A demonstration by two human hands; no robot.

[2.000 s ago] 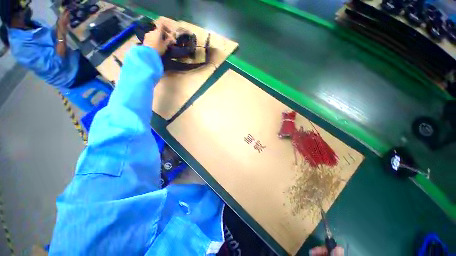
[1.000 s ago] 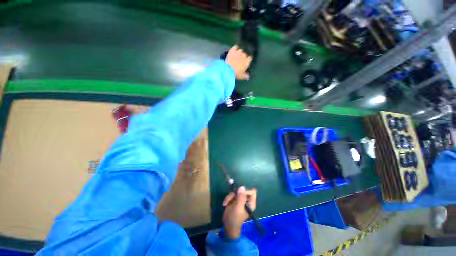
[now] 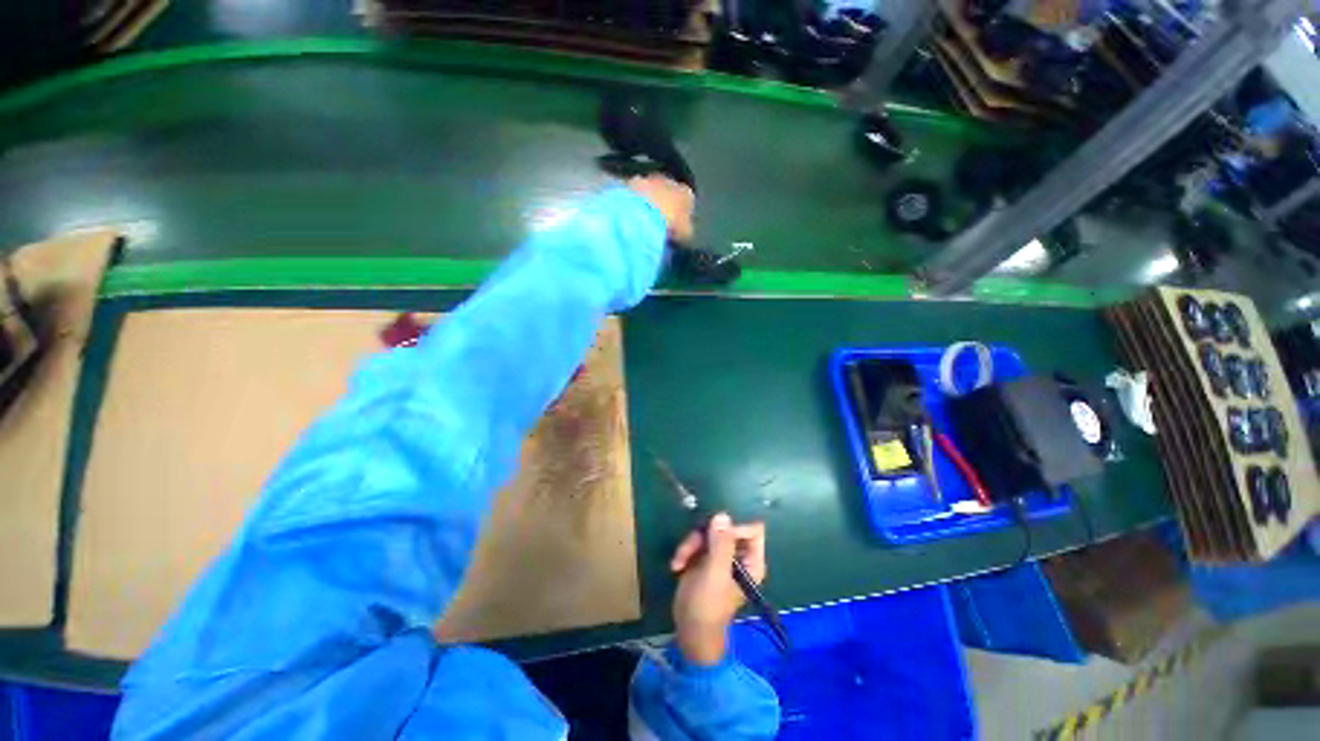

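Observation:
My left hand [image 3: 669, 206] reaches over the conveyor, its fingers at a blurred black headphone piece [image 3: 637, 133]; the fingertips are partly hidden, and the hand seems to hold it. My right hand [image 3: 715, 568] grips the black handle of a soldering iron [image 3: 741, 579], its thin tip pointing up and left over the green bench. The tan cardboard sheet [image 3: 203, 478] lies at left, partly under my left sleeve. Bits of red wire [image 3: 403, 330] and scattered small brown pieces [image 3: 572, 460] show on it beside the sleeve.
A blue tray [image 3: 886, 517] with a black box, red-handled tool and pale ring stands at right. Beyond it is a stack of cardboard sheets [image 3: 1209, 420] with black round parts. A black reel [image 3: 701, 264] sits by the conveyor edge. Blue bins [image 3: 869, 659] lie below the bench edge.
The view has swung right from the cardboard and neighbouring sheet. My left arm has moved from the far-left sheet to over the conveyor. My right hand still holds the iron.

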